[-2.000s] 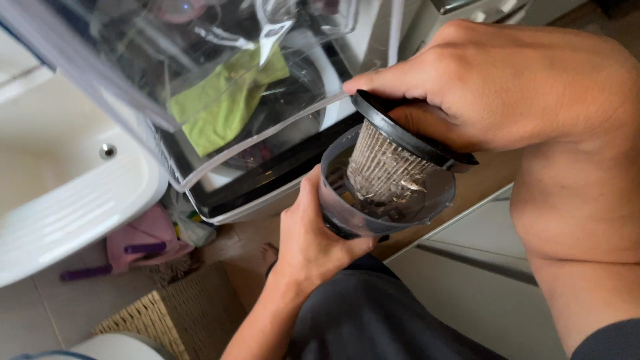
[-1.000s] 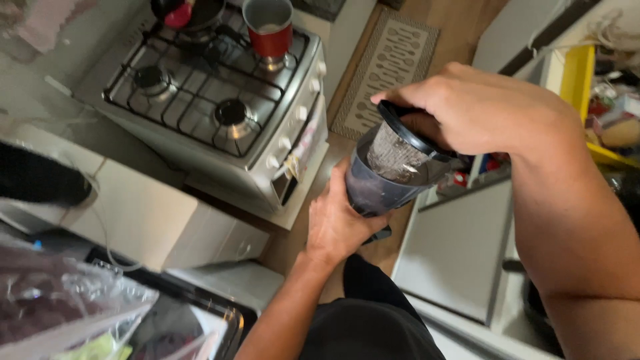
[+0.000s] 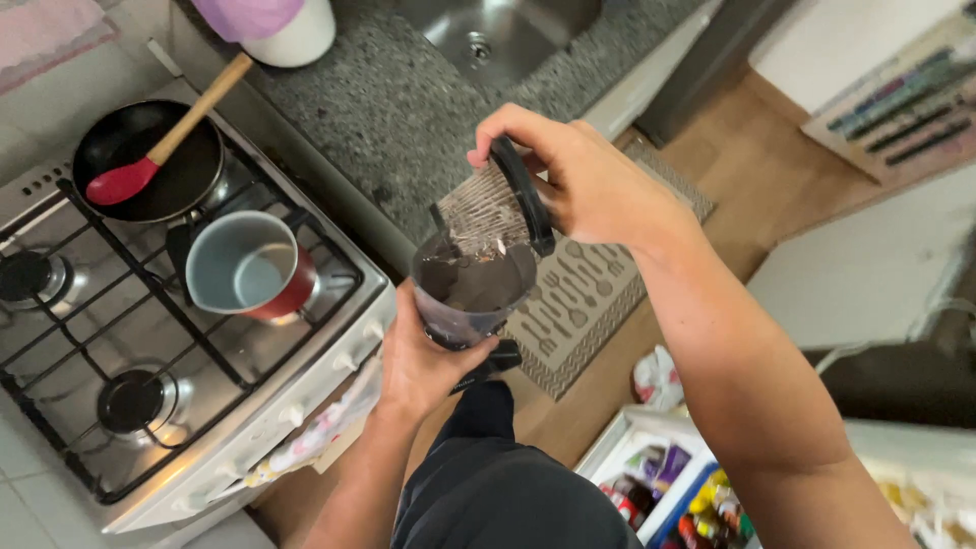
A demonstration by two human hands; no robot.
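Note:
My left hand [image 3: 427,366] grips the clear plastic dust cup of a vacuum cleaner [image 3: 476,293] from below; a black handle-like part sticks out beneath it. My right hand [image 3: 576,179] holds the black rim of a pleated cone filter [image 3: 488,210], tilted over the cup's open top. Grey dust and bits of debris cling to the pleats. The filter's narrow end sits at or just above the cup's mouth. Dust in the cup is partly hidden by its smoky wall.
A gas stove [image 3: 191,381] at left bears a frying pan [image 3: 145,206] with a red spoon [image 3: 126,181] and a red saucepan [image 3: 293,290]. Ahead are a granite countertop [image 3: 366,137] and a steel sink [image 3: 511,30]. An open drawer [image 3: 610,442] is at lower right, a patterned mat [image 3: 572,328] on the floor.
The view has moved from the washing machine past the stove towards the sink. The filter, earlier down inside the cup, is now raised mostly out of it and tilted.

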